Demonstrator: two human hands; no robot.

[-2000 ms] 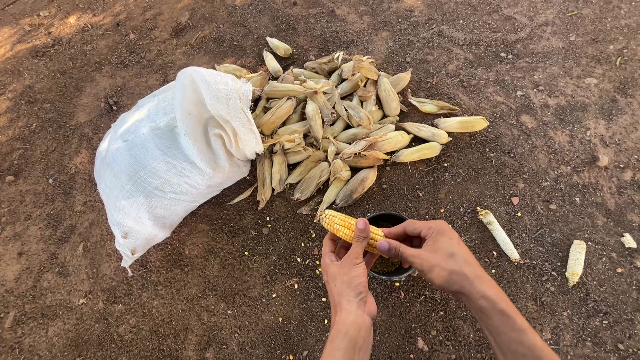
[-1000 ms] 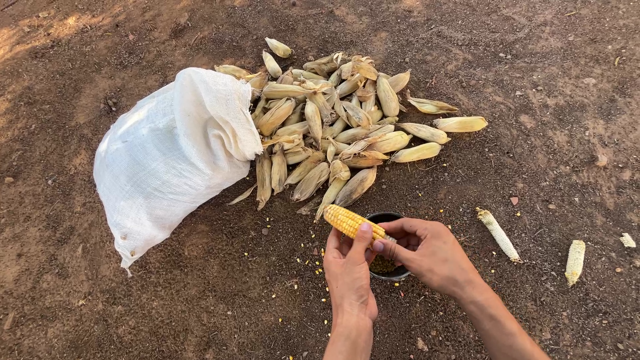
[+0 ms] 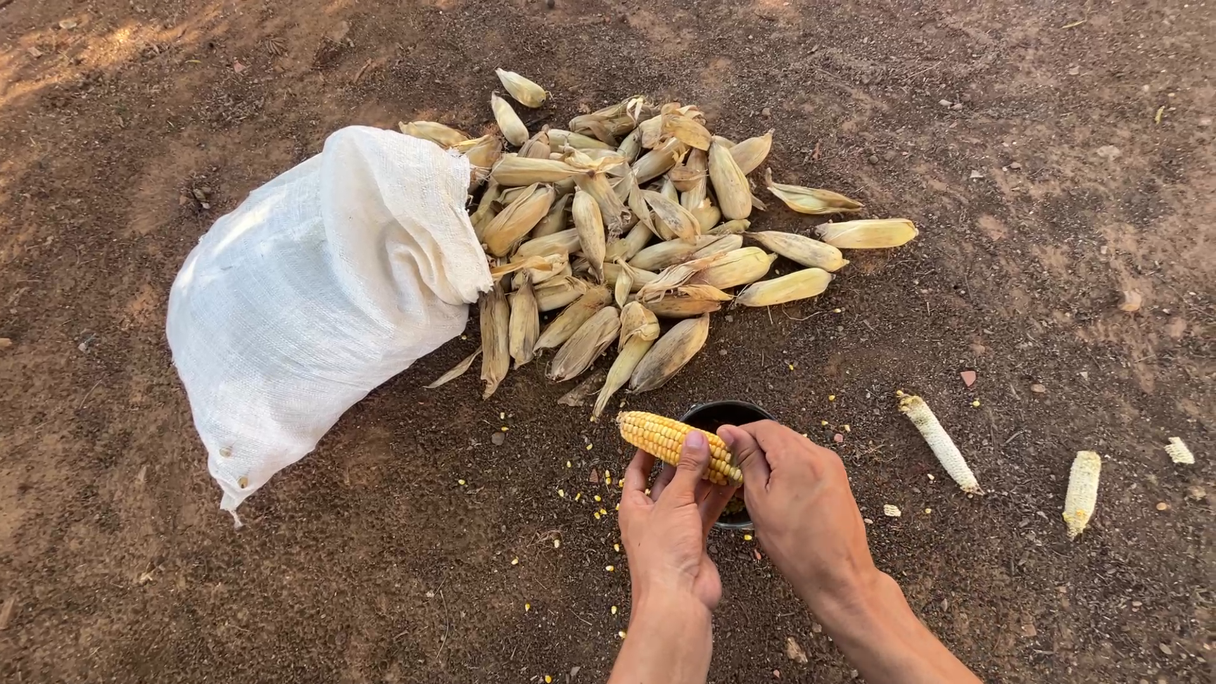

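Note:
A husked ear of yellow corn [image 3: 671, 441] is held by my left hand [image 3: 673, 527], its far tip pointing up and left. My right hand [image 3: 803, 503] is at the near end of the ear, thumb against the kernels; the fingers behind are partly hidden, so whether it grips the ear is unclear. Beneath both hands a dark round bowl [image 3: 727, 412] stands on the ground, partly covered by them, with some yellow kernels inside.
Unshelled corn ears in dry husks [image 3: 608, 228] lie heaped beyond the hands, beside the mouth of a white woven sack [image 3: 313, 294]. Two bare cobs [image 3: 939, 443] [image 3: 1082, 494] and a small cob piece [image 3: 1179, 450] lie on the soil at right. Loose kernels [image 3: 600, 513] dot the ground.
The ear has stayed in my left hand above the bowl. My right hand has shifted slightly at its near end.

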